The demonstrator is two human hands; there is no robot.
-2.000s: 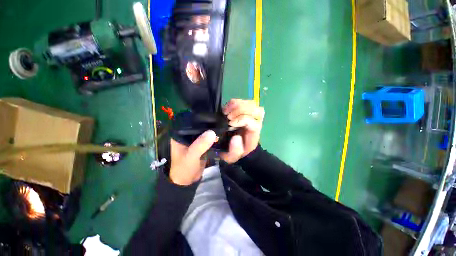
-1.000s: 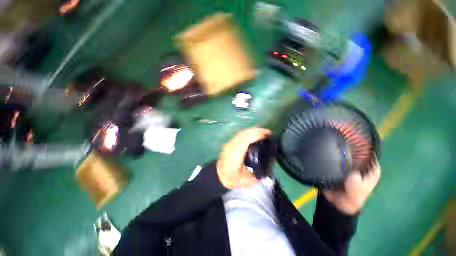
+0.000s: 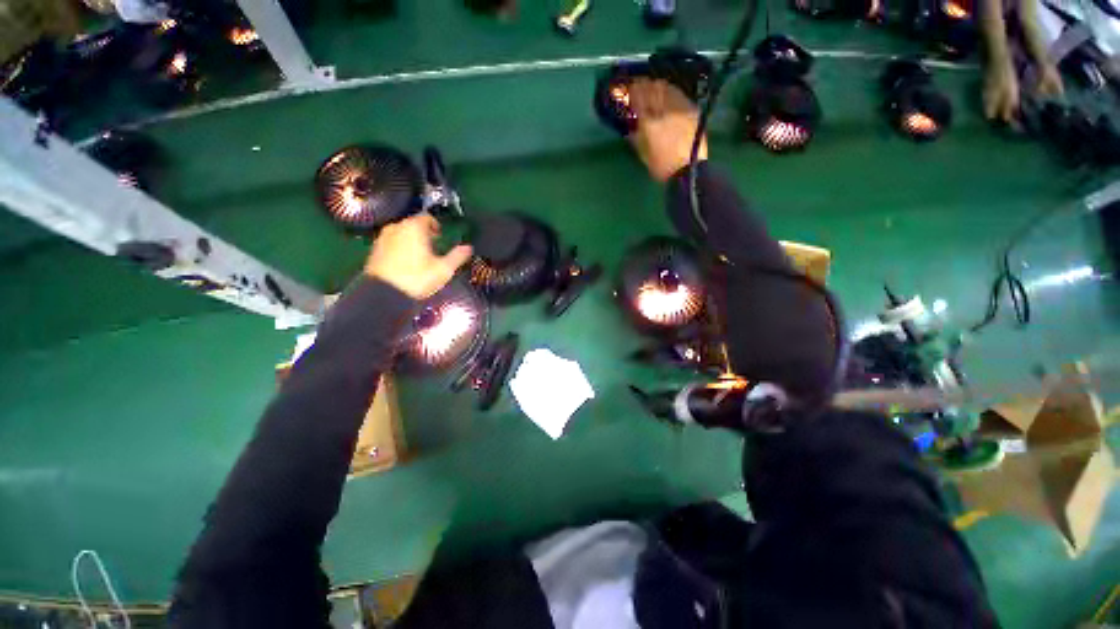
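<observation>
My left hand (image 3: 418, 256) is among several black table fans on the green bench, with thumb and fingers apart. It is just below one fan (image 3: 359, 187) and above another fan (image 3: 445, 324); a third fan (image 3: 511, 258) is right of it, cage back up. My right hand (image 3: 665, 128) reaches to the far side, its fingers over a fan (image 3: 618, 101) with a copper glow; its fingertips are partly unclear. Another fan (image 3: 663, 285) lies left of my right sleeve. A white cloth or paper (image 3: 552, 392) lies between the fans.
More fans (image 3: 782, 117) stand beyond at the right, near another person's hands (image 3: 1022, 84). A pale metal post (image 3: 160, 215) crosses the left. Cartons (image 3: 1062, 461) and the bench polisher (image 3: 903, 350) are at the right. A dark cable hangs over my right arm.
The view has turned to the bench with the fans. The fan no longer sits between my hands near my body. My hands are now apart and reach forward, the right one onto a far fan.
</observation>
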